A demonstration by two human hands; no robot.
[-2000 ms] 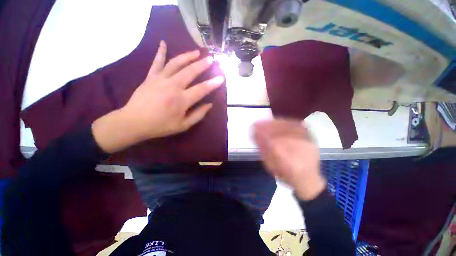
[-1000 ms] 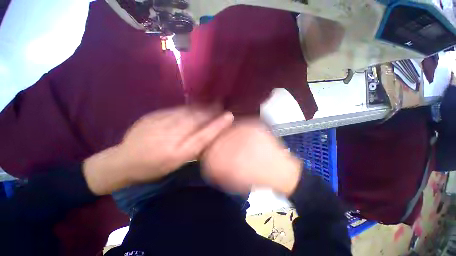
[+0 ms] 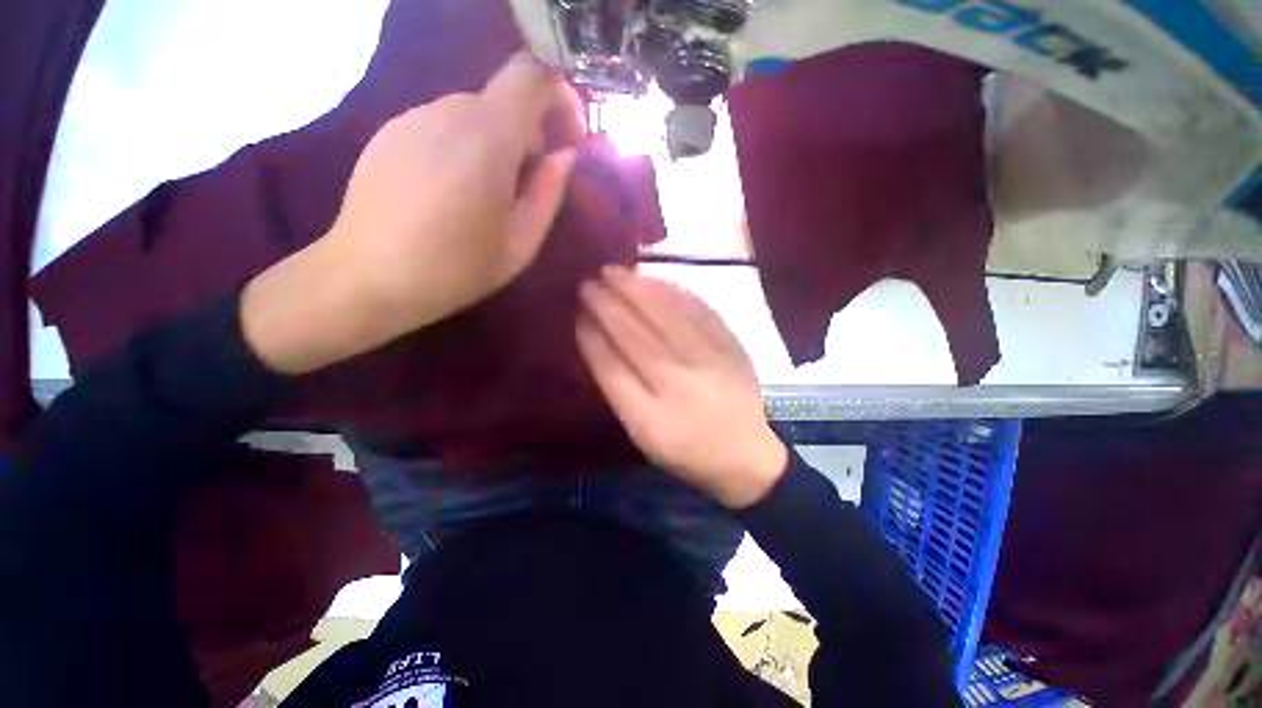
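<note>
A large maroon garment panel (image 3: 457,346) lies on the table left of and below the needle, and hangs over the front edge. Its right edge is lifted or folded near the presser foot (image 3: 598,104), under the bright lamp glare. My left hand (image 3: 450,194) is at that edge beside the foot, thumb and fingers bent together on the cloth. My right hand (image 3: 678,367) lies on the panel's right border below the needle, fingers extended; whether it pinches cloth is unclear. A small maroon cut panel (image 3: 865,194) with two legs lies apart, right of the needle.
The white sewing machine head (image 3: 955,69) spans the upper right. A dark knob with a grey tip (image 3: 689,130) is right of the foot. A metal bracket (image 3: 1158,318) sits at the table's right end. A blue crate (image 3: 941,519) and maroon cloth (image 3: 1128,539) are below the edge.
The view has swung back left from one second ago. My left hand has moved up to the foot, and my hands have separated. The panel's edge is now raised near the needle.
</note>
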